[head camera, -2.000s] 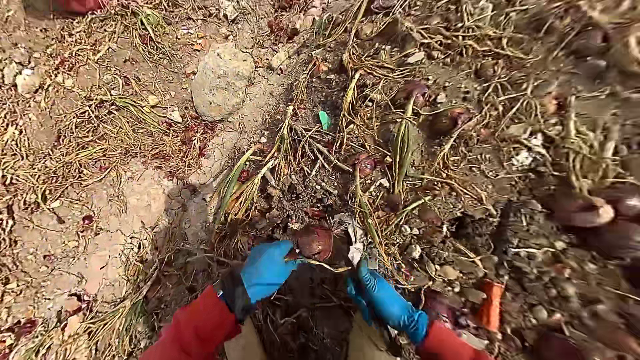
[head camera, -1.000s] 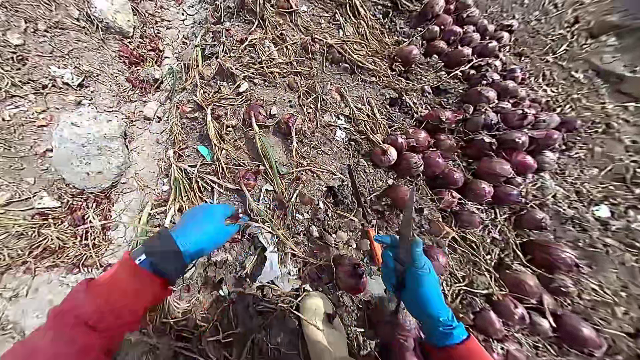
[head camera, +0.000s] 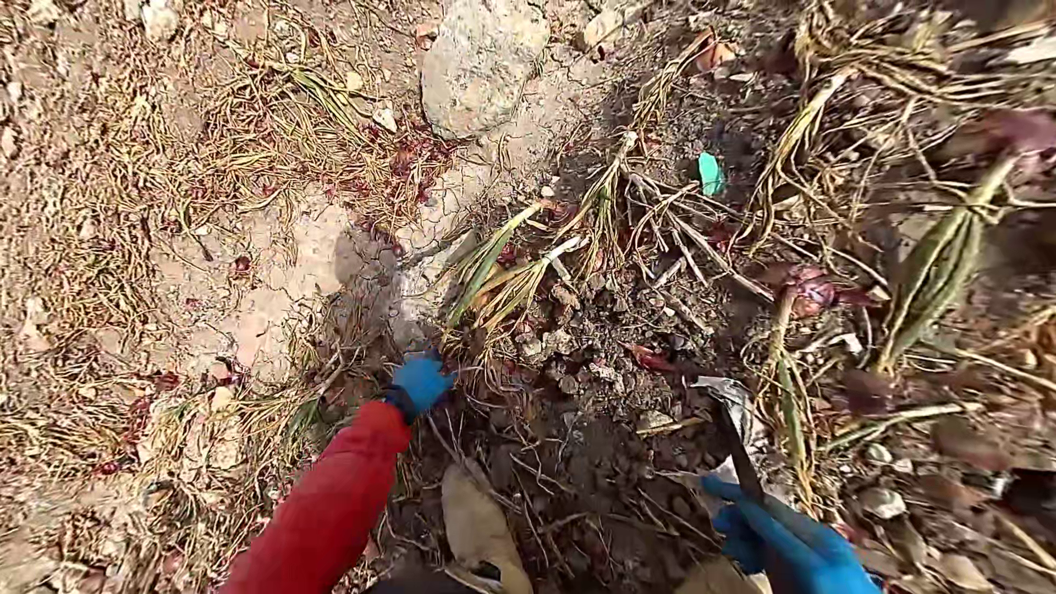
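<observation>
My left hand (head camera: 422, 382), in a blue glove and red sleeve, is low over the soil beside dried onion tops (head camera: 503, 280). Its fingers are bunched and a thin pale strand lies at their tips; whether they hold it is unclear. At the lower right, my gloved right hand (head camera: 784, 536) grips a metal-bladed cutting tool, probably shears (head camera: 741, 454). The blade points up and away, over a crumpled pale scrap (head camera: 730, 396); the handle is hidden by the hand. Above and right of it lies a red onion (head camera: 813, 293) with its withered leaves attached.
A large flat stone (head camera: 483, 66) sits at the top centre. Cut onion tops and roots (head camera: 272, 140) litter the ground on the left. A green scrap (head camera: 710, 173) lies right of centre. My shoe (head camera: 483, 528) shows at the bottom. Blurred red onions lie at the right edge.
Two seconds ago my left hand held a red onion; that onion is no longer in it. The view has swung right and back left, so the onion pile seen one second ago is out of frame.
</observation>
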